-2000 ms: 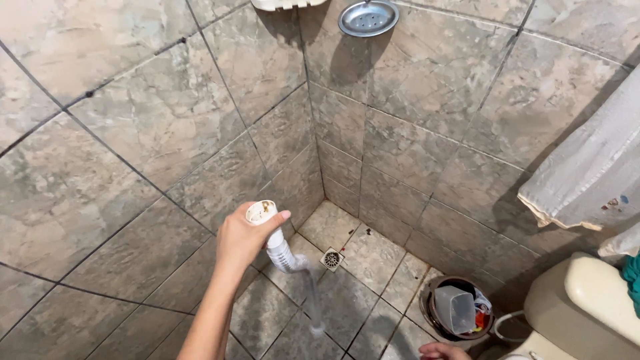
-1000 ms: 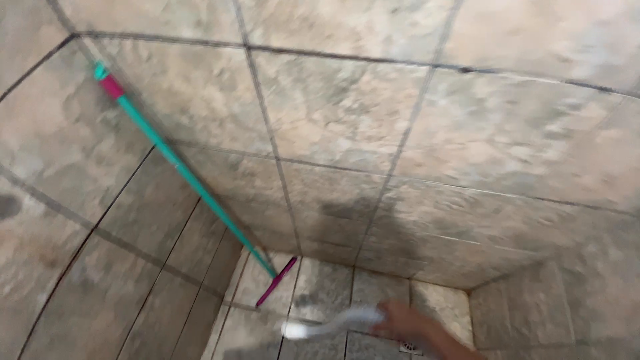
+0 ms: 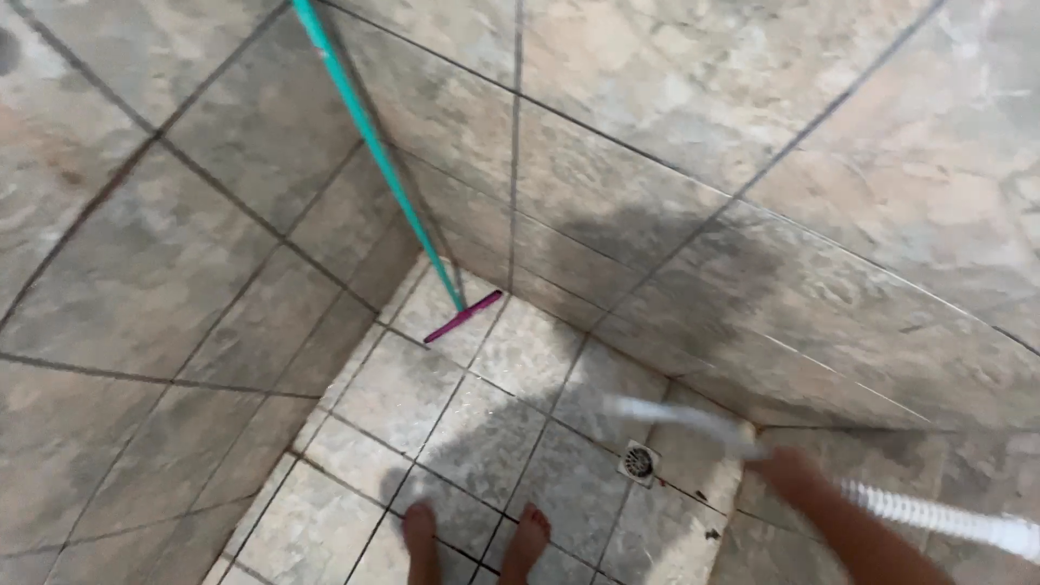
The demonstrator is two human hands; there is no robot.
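From the lower right my right hand reaches in, blurred by motion, closed around a white corrugated plastic hose. One pale, blurred end of the hose points left above the tiled floor, near the floor drain. The ribbed part runs behind my forearm to the right edge. A squeegee with a teal pole and a purple head leans in the far corner, its head on the floor. My left hand is out of view.
Tiled walls meet the floor on the left, at the back and on the right. My bare feet stand on the floor tiles at the bottom. Small dark bits lie near the right wall.
The view has swung from the corner with the bucket and toilet to the squeegee's corner. The hose was in my left hand two seconds ago; now my right hand holds it.
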